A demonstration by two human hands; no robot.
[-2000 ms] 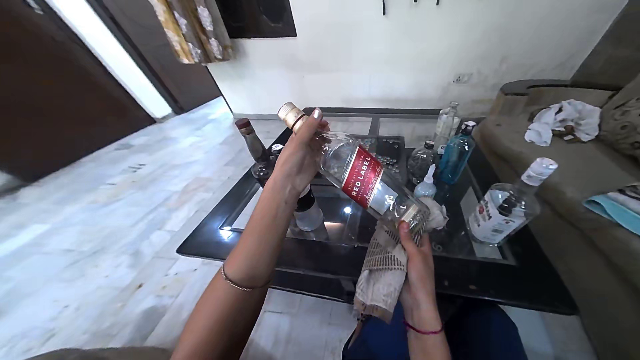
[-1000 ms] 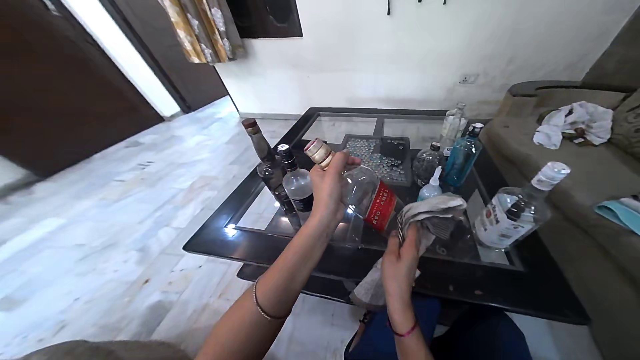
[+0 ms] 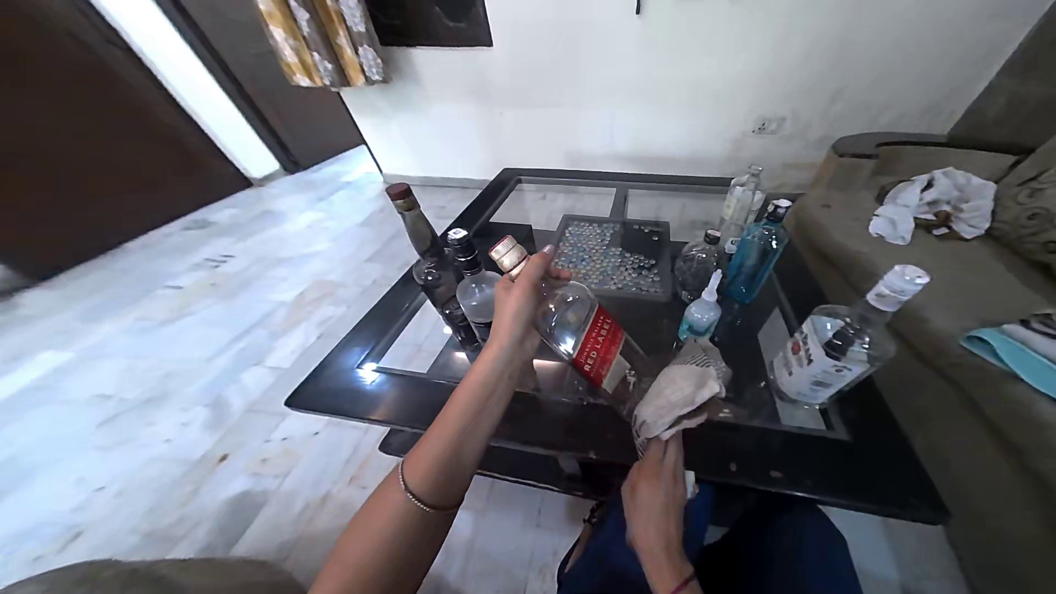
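Observation:
My left hand (image 3: 528, 301) grips the neck and shoulder of a clear glass whisky bottle (image 3: 602, 346) with a red label, tilted with its base toward the lower right. Against that base my right hand (image 3: 656, 487) holds a pale cloth (image 3: 681, 392), which covers part of the bottle's bottom end. Left of my left hand stand a bottle with a black cap (image 3: 476, 289) and a taller dark-necked bottle (image 3: 433, 272). A small squeeze bottle with a nozzle (image 3: 701, 313) stands just beyond the cloth.
The black-framed glass table (image 3: 511, 421) bears a tray of glass pebbles (image 3: 610, 256), a round clear bottle (image 3: 699, 266), a blue bottle (image 3: 755, 260), a tall clear bottle (image 3: 740, 206) and a white-capped bottle (image 3: 833, 351). A sofa (image 3: 932, 330) with cloths is at the right.
Two seconds ago the bottle was held higher, before the tray; it is now lower. The cloth hung down below my right hand then and is now bunched over the bottle's base.

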